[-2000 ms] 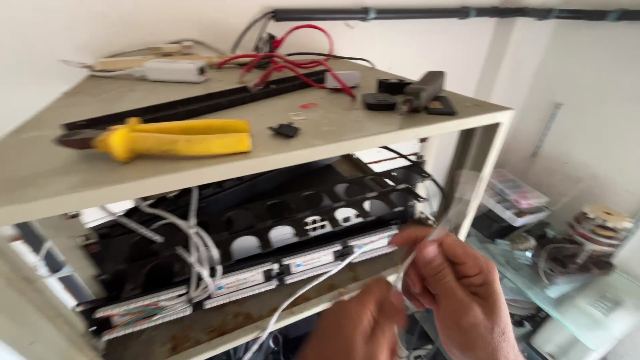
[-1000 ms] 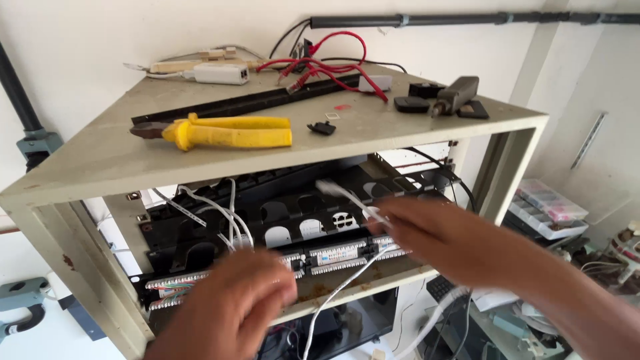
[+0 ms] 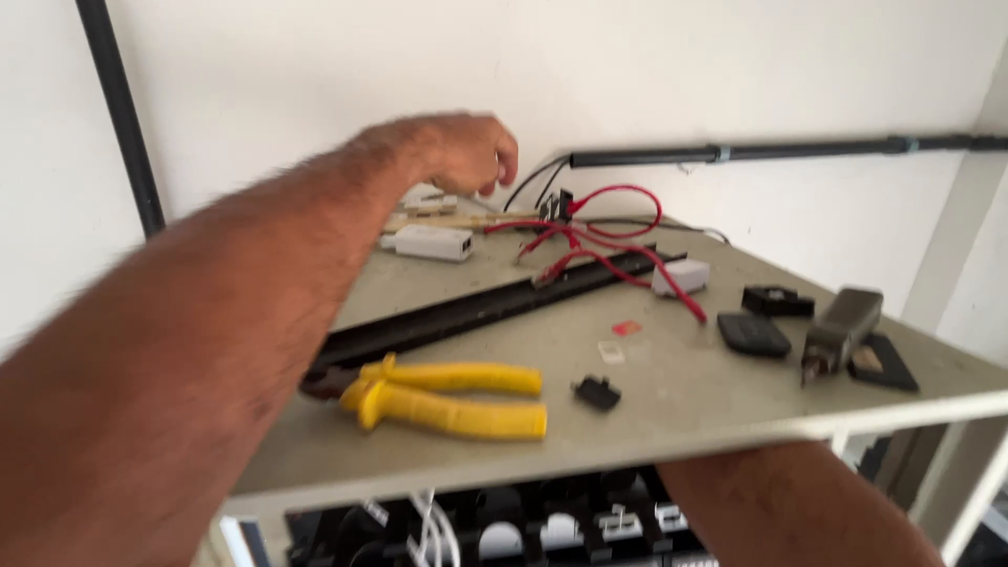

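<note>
My left hand (image 3: 472, 155) is over the back of the metal rack's top (image 3: 669, 402), fingers curled, near a white cable and wooden sticks (image 3: 480, 220); whether it holds anything is unclear. My right forearm (image 3: 803, 500) passes under the top's front edge, and the hand itself is hidden. Yellow-handled pliers (image 3: 449, 402) lie near the front, beside my left forearm. Behind them are a black metal strip (image 3: 472, 307), a white adapter (image 3: 433, 242) and red patch cables (image 3: 614, 268). Below, white cables (image 3: 431, 528) hang by a black cable-management panel (image 3: 583, 508).
On the right of the top lie a punch-down tool (image 3: 843, 327), a black flat case (image 3: 754, 334) and a small white box (image 3: 681, 277). A small black clip (image 3: 597, 392) is near the front edge. Black conduit (image 3: 772, 151) runs along the wall.
My left hand has moved from in front of the rack up over its top. My right hand has gone from view beneath the top's edge. The view has tilted up and come closer.
</note>
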